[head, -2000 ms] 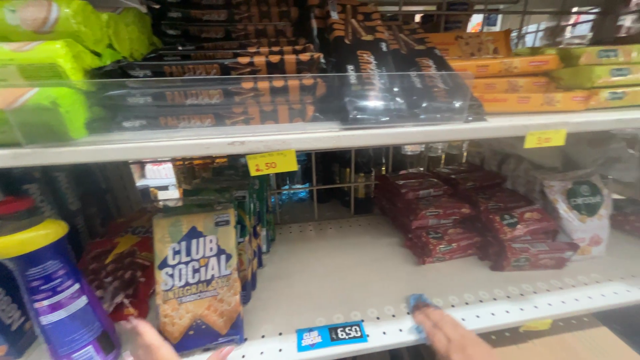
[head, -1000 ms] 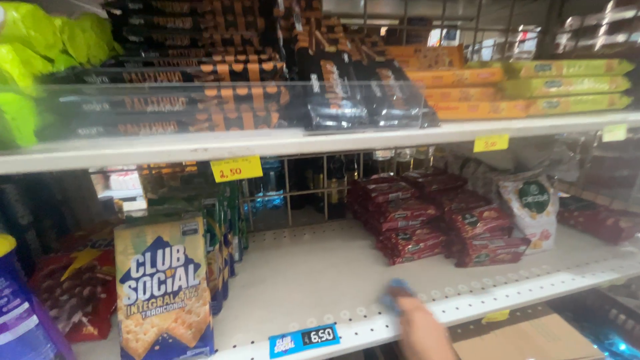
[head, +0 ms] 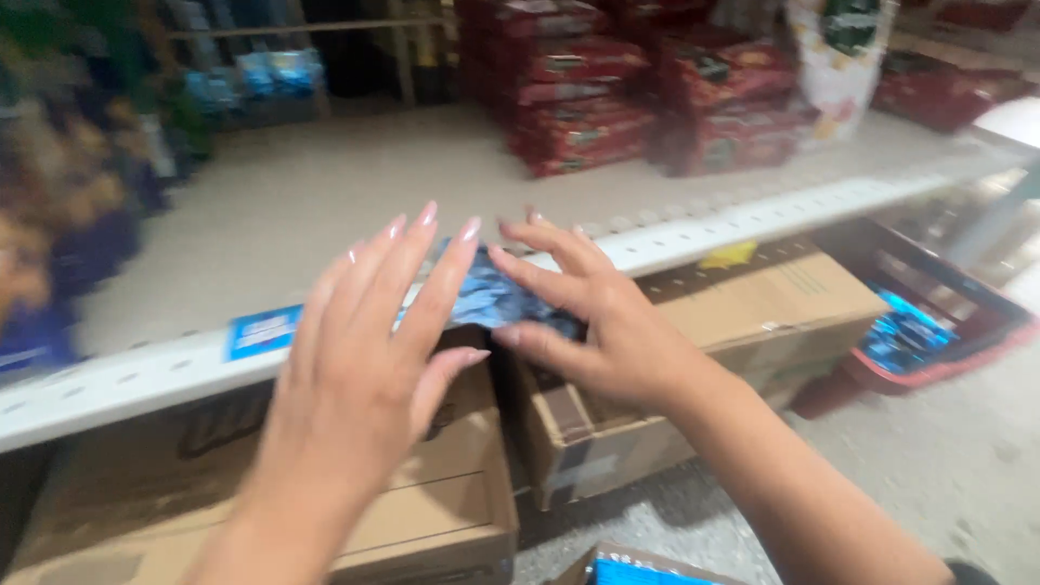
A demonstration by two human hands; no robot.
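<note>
A crumpled blue cloth (head: 487, 292) lies at the front edge of the white metal shelf (head: 325, 187). My right hand (head: 593, 317) has its fingers curled around the cloth's right side. My left hand (head: 366, 325) is spread, palm down, at the cloth's left side, over the shelf edge and partly over the blue price tag (head: 264, 331); it holds nothing that I can see. Stacks of red packets (head: 577, 106) stand farther back on the shelf, beside a white bag (head: 841, 73). Blurred blue packets (head: 81, 236) stand at the left.
Below the shelf are a cardboard box (head: 422, 504) at the left and another cardboard box (head: 780, 301) at the right. A red shopping basket (head: 951, 378) holding shiny blue packets (head: 906, 333) is beyond it. A box with bright blue contents (head: 642, 573) is at the bottom edge.
My left hand, out of view one second ago, is now beside the cloth. The view has moved down and closer to the shelf edge, showing the boxes and basket below.
</note>
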